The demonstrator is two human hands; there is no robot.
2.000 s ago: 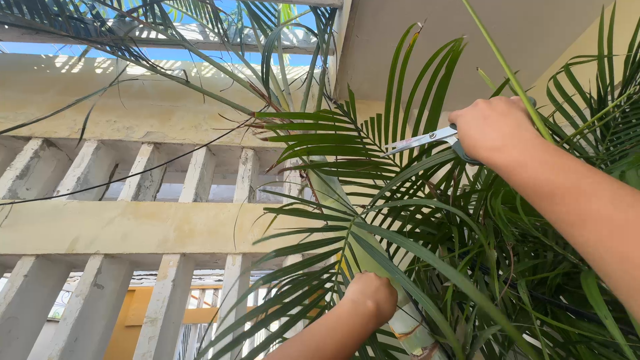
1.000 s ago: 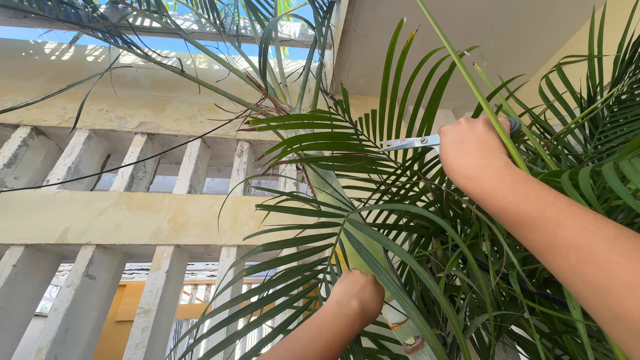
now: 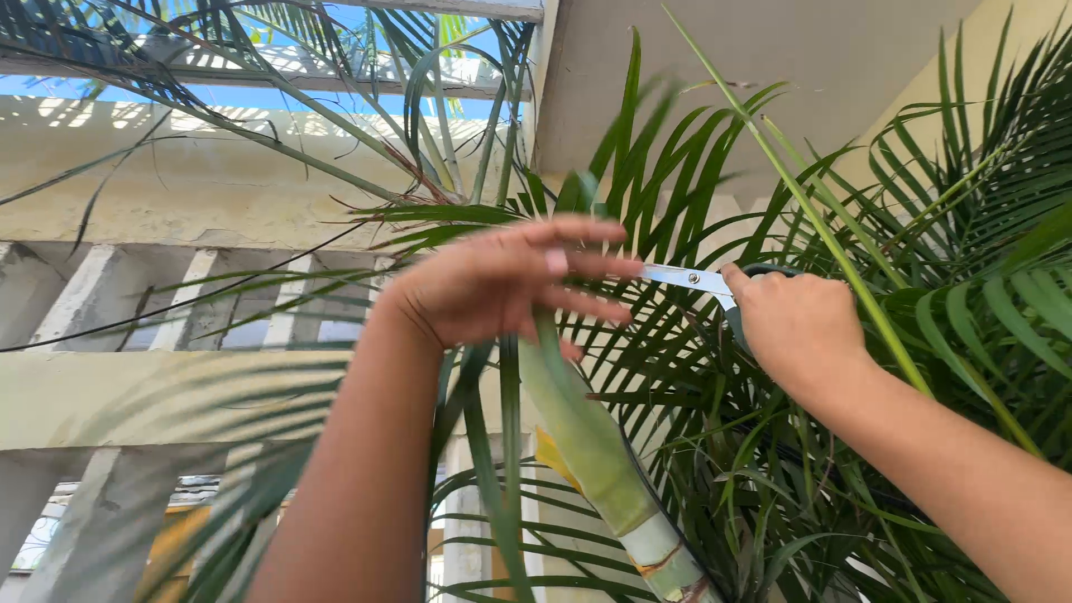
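Note:
Dark-handled metal scissors (image 3: 693, 279) are in my right hand (image 3: 800, 327), their blades pointing left among the palm leaflets. My left hand (image 3: 511, 276), blurred, is raised in front of the palm with its fingers spread; its fingertips overlap the blade tips in the view, and whether they touch cannot be told. Below it stands the thick pale green palm stem (image 3: 595, 444), tilted, with ringed joints near the bottom. A green palm frond (image 3: 662, 184) fans out above the scissors. Blurred leaflets hang at the lower left beside my left forearm.
A yellowish concrete wall (image 3: 251, 188) with slanted slats (image 3: 79, 301) stands at the left. A thin dark cable (image 3: 193, 289) crosses it. Dense palm fronds (image 3: 988, 310) fill the right, with a long green stalk (image 3: 804, 201) slanting past my right hand. A ceiling slab (image 3: 712, 50) is overhead.
My left hand has risen from low on the palm stem to beside the scissors, and its fingers have spread. The leaflets around the stem have shifted. My right hand still holds the scissors.

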